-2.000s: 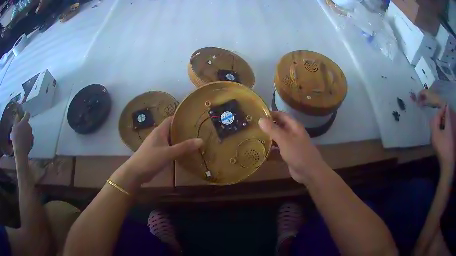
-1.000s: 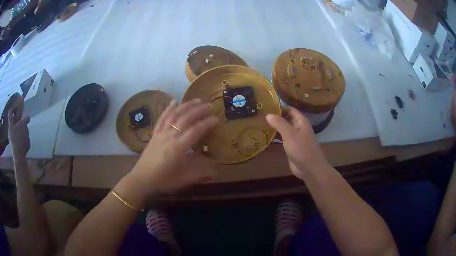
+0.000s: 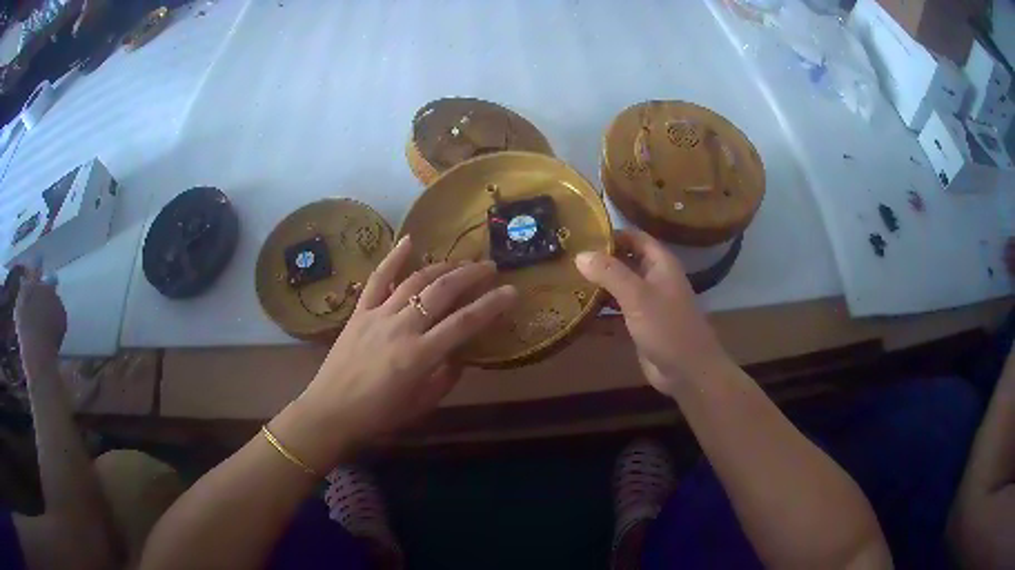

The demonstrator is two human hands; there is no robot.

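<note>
A wood-grain bottom shell [image 3: 523, 178] is held inside up over the table's near edge. A black cooling fan [image 3: 523, 232] with a pale hub sits inside it, and a thin lead runs left from the fan. My right hand [image 3: 657, 306] grips the shell's right rim, thumb on the inside. My left hand [image 3: 406, 345] lies over the shell's left and lower left part, fingers spread across the inside near the fan. It hides the lead's end; whether it grips the rim is hard to tell.
Another open shell with a fan [image 3: 334, 228] lies left, beside a dark base cover [image 3: 189, 242]. A tilted wood-grain shell [image 3: 462, 128] is behind. Stacked shells [image 3: 685, 173] stand right. White cartons [image 3: 84, 206] are at the left, more at far right. Other people's arms [image 3: 42, 334] show at both sides.
The shell has moved up and away from me since the first frame. My left hand left its left rim and came over the inside. My right hand keeps its grip.
</note>
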